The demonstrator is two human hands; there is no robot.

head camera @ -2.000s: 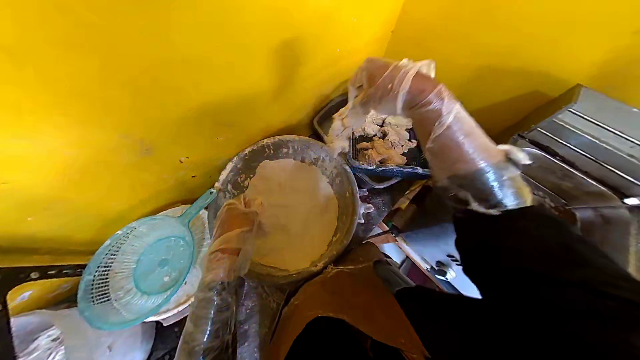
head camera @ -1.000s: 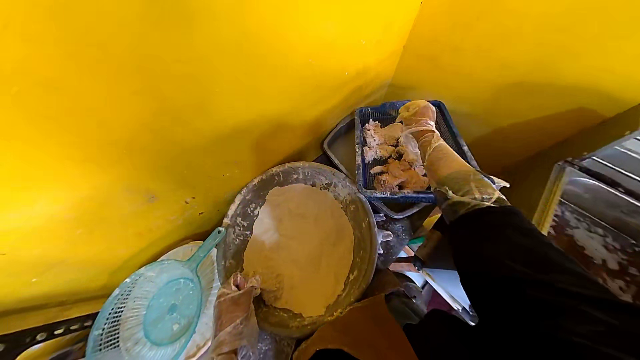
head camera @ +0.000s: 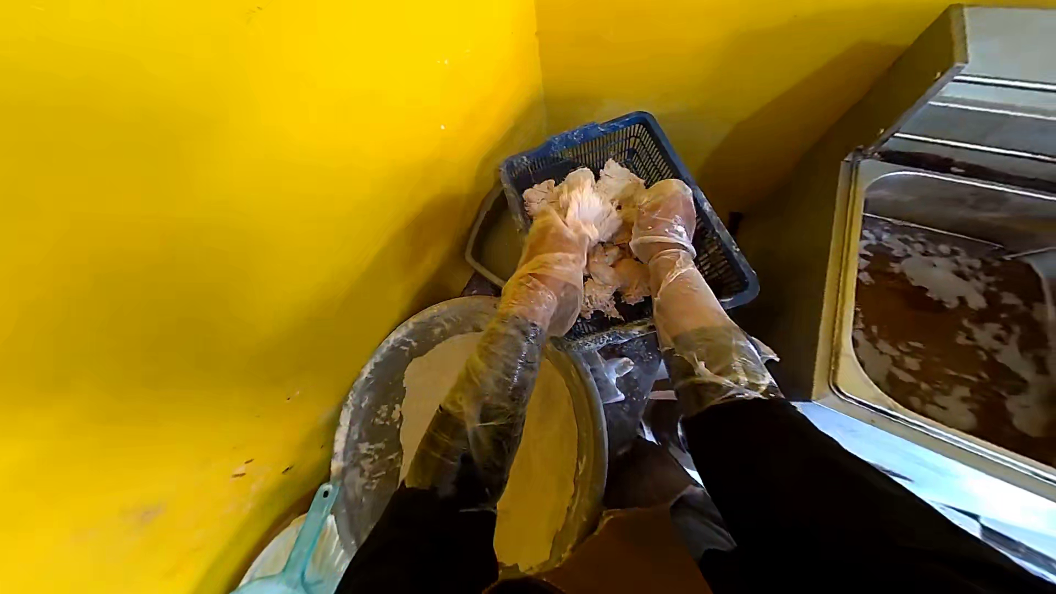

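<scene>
Both my hands wear clear plastic gloves and reach into a blue plastic basket point(head camera: 718, 239) near the wall corner. My left hand point(head camera: 561, 243) is at a pale, flour-coated piece of food point(head camera: 590, 206) on the basket's left side; its fingers are partly hidden by the piece. My right hand point(head camera: 664, 214) is bent down at the right side of the pile, its fingertips hidden. More coated pieces point(head camera: 615, 276) lie between the hands. Below my left forearm stands a large round basin point(head camera: 363, 445) holding pale flour-like powder point(head camera: 540, 462).
A metal fryer point(head camera: 846, 289) with brown, foam-flecked liquid point(head camera: 932, 330) stands at the right. A yellow wall point(head camera: 206, 206) runs along the left and back. A light-blue plastic strainer point(head camera: 309, 536) lies at the lower left. Under the basket is a grey tub point(head camera: 487, 239).
My left hand has moved from the basin of powder up to the basket. My right hand stays at the basket. The view has shifted, showing more of the fryer.
</scene>
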